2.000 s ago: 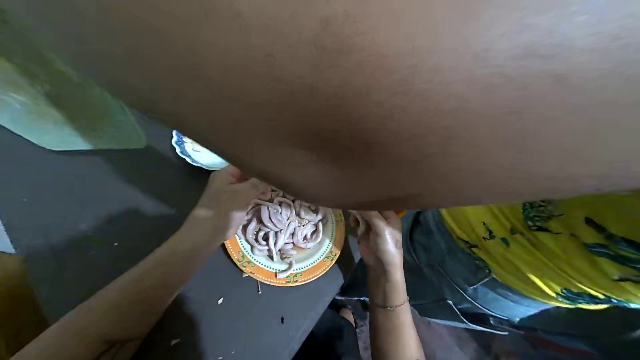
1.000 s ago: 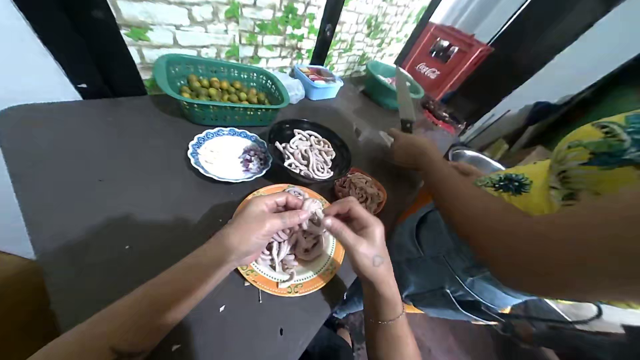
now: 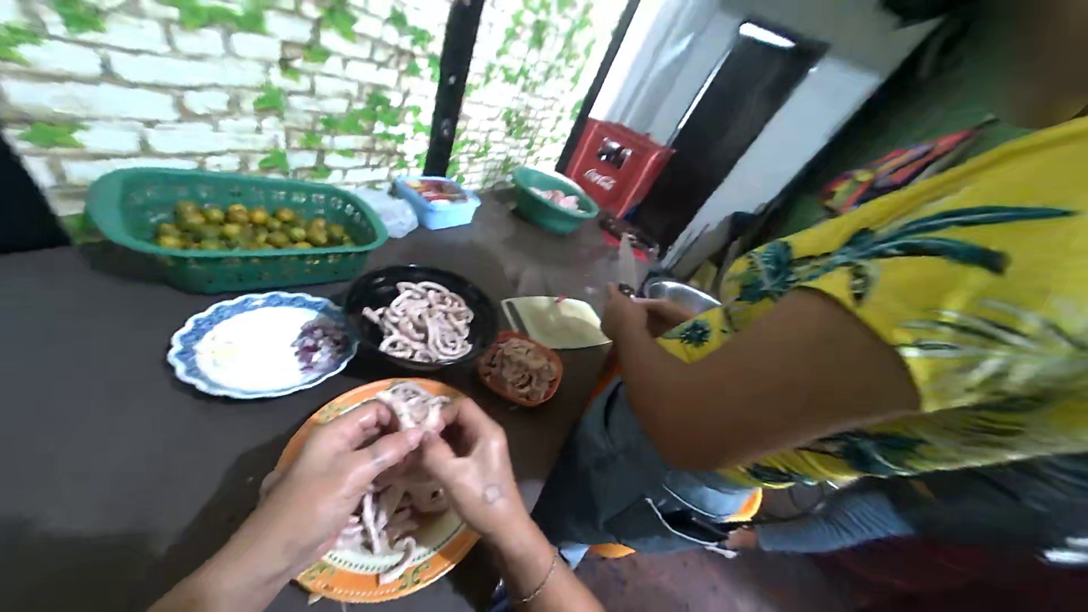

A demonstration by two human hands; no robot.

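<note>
My left hand (image 3: 348,467) and my right hand (image 3: 478,459) meet over an orange-rimmed plate (image 3: 450,565), fingertips pinching a pale, tube-like piece of meat (image 3: 412,408) between them. Long pale strips (image 3: 382,527) of the same kind lie heaped on the plate beneath, partly hidden by my hands. Beyond the plate stands a black bowl (image 3: 361,285) with more pale strips (image 3: 425,319). A small red-brown dish (image 3: 557,387) of brown shredded or sliced food sits to the right. At the left is a blue-and-white scalloped plate (image 3: 204,387) with chopped purple onion (image 3: 321,342).
A green basket (image 3: 272,272) of small round fruit stands at the back, beside a light-blue tub (image 3: 450,212) and a green basin (image 3: 557,225). At right a person in a yellow floral shirt (image 3: 960,297) holds a knife (image 3: 627,268) near a cutting board (image 3: 557,323). A red crate (image 3: 616,161) stands behind.
The other person's arm, which covered much of the view two seconds ago, has drawn back to the right. My hands, apart at the plate's edges then, have come together over it. The view has tilted up.
</note>
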